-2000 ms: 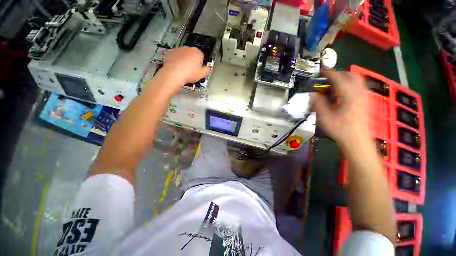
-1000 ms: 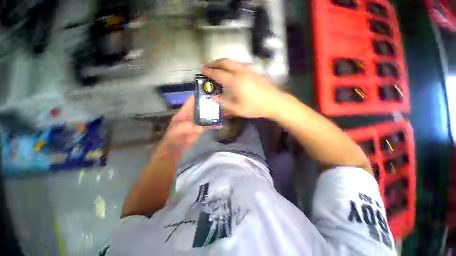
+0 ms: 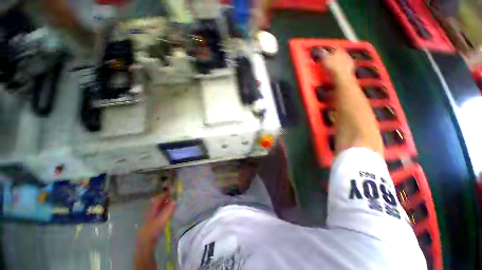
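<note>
My right hand (image 3: 336, 62) reaches over the upper left part of a red tray (image 3: 308, 108), at a pocket near its far end. The hand is small and blurred, and I cannot tell whether it holds a unit. Dark phone units (image 3: 384, 113) sit in pockets of this tray. My left hand (image 3: 156, 213) hangs low in front of the machine, blurred, with no unit visible in it; its finger state is unclear. The twin-station machine (image 3: 174, 113) has a black fixture (image 3: 117, 71) at left and another black fixture (image 3: 209, 47) at right.
An emergency stop (image 3: 266, 141) is at the machine's front right corner, beside a lit screen (image 3: 184, 152). A white disc (image 3: 267, 43) stands at the right rear. Another red tray (image 3: 423, 211) lies nearer me. Another person's blurred arm (image 3: 71, 23) shows at upper left.
My hands have parted from the unit they held together in front of the machine. My right hand has moved out to the red tray; my left has dropped lower. The view has shifted.
</note>
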